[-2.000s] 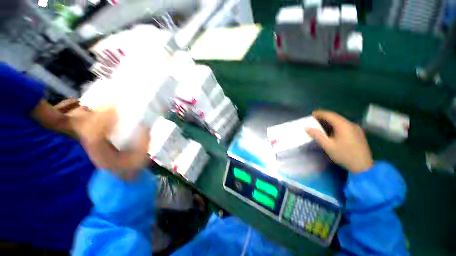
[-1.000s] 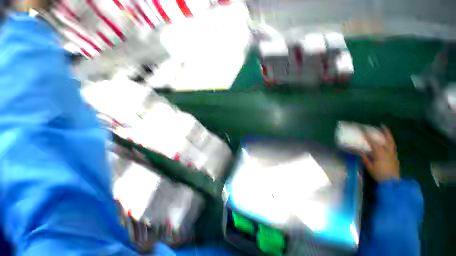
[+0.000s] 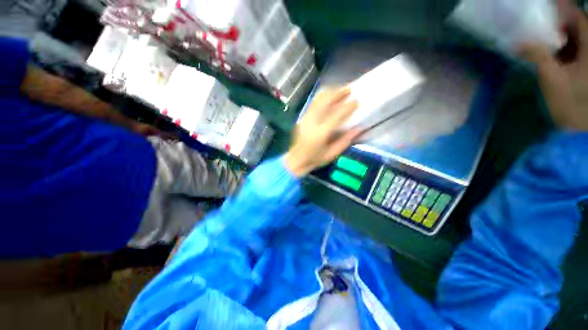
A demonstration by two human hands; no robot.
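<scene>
A white product box [image 3: 385,90] is over the silver pan of the digital scale [image 3: 432,119]. My left hand [image 3: 325,129] holds its near left end; whether the box touches the pan I cannot tell. Two green displays show beside my left hand, with the keypad [image 3: 411,197] to their right. My right hand [image 3: 564,71] is at the top right, blurred and cut off by the edge. It is at a blurred white box [image 3: 506,22], with fingers against its near side, beyond the scale.
Stacked white boxes [image 3: 193,97] with red marks stand left of the scale in rows, close to its left edge. A taller group [image 3: 277,48] stands behind them. Another person in a dark blue top [image 3: 77,161] is at the left, with an arm by the rows.
My left arm has come from the far left to the scale, its hand now on the box there. My right hand has moved to the upper right with a white box. The view has shifted.
</scene>
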